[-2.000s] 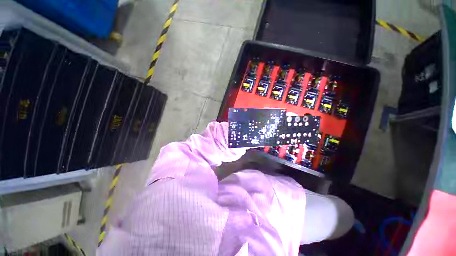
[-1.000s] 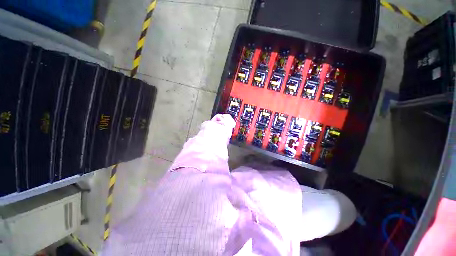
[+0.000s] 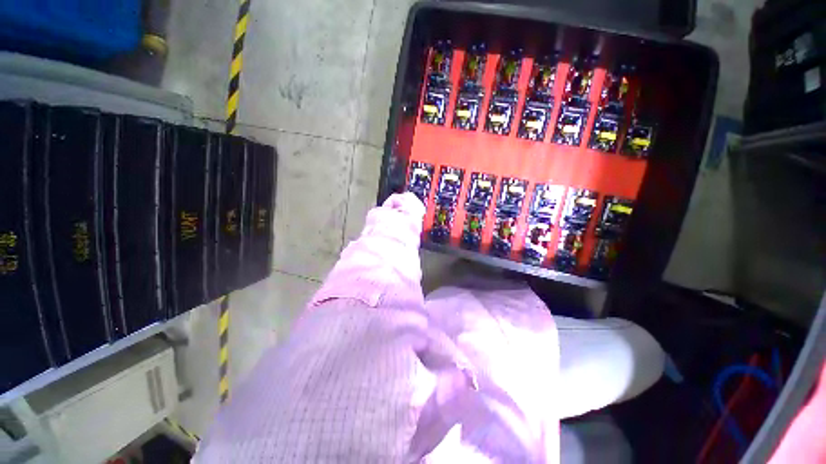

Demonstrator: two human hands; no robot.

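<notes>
A black, red-lined tray (image 3: 530, 159) holds two rows of circuit boards, parts showing, such as the lower left board (image 3: 419, 178). My left hand (image 3: 408, 205) is at the tray's near left corner, beside that board. It is small, overexposed and partly hidden by the pink sleeve. Its fingers cannot be made out, nor whether they touch the board or the tray wall. No board is seen lifted. My right hand is out of the picture.
Black bins with yellow marks (image 3: 186, 217) stand on a rack at left. A second black tray (image 3: 634, 13) lies beyond. My light-trousered knee (image 3: 616, 362) is below right. A dark bin (image 3: 792, 68) sits at right. Yellow-black tape (image 3: 237, 72) runs along the floor.
Two seconds ago a board was held flat side up over the tray; one second ago it was no longer held. The tray has shifted upward in the view. My left hand stays at its near left corner.
</notes>
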